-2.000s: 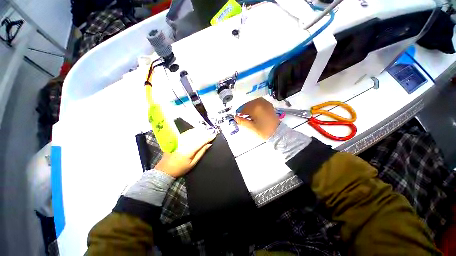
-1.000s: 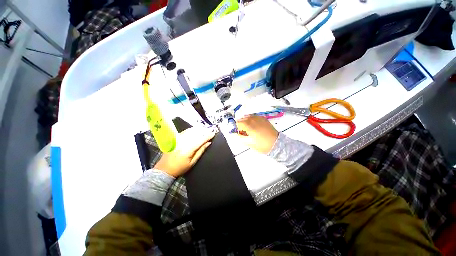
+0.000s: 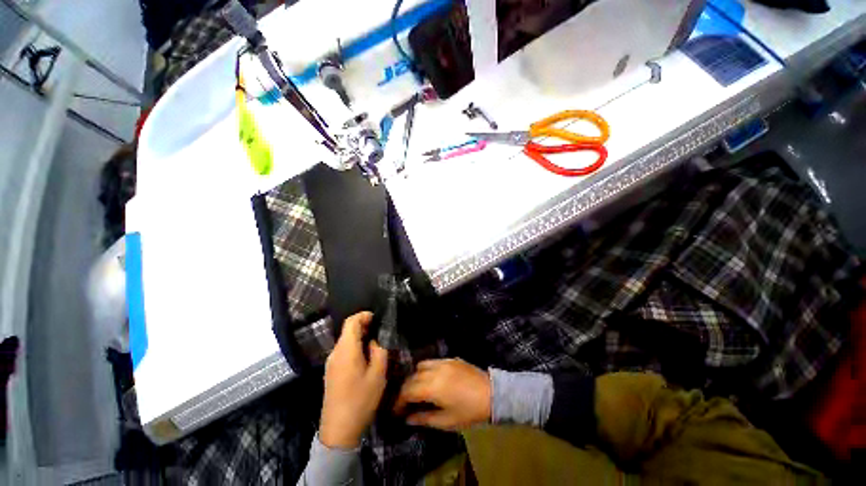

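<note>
A black strip (image 3: pixel 349 233) lies lengthwise over a plaid panel (image 3: pixel 296 249) with black-bound edges, running from the presser foot (image 3: pixel 368 157) to the table's front edge. My left hand (image 3: pixel 353 384) pinches the cloth near that edge, with a small checked flap raised just above its fingertips. My right hand (image 3: pixel 444 393) is beside it, lower right, with fingers curled on the dark cloth. The fingertips of my right hand are partly lost in the dark fabric.
Scissors (image 3: pixel 567 142) with orange and red handles lie right of the needle, beside pink and blue pens (image 3: pixel 456 150). A yellow-green tag (image 3: pixel 254 138) hangs at left. Plaid garment bulk (image 3: pixel 703 275) hangs below the ruler-marked edge (image 3: pixel 579 206).
Both hands have moved from the presser foot down to the cloth at the table's front edge. The view has shifted, and more of the plaid panel and black strip shows.
</note>
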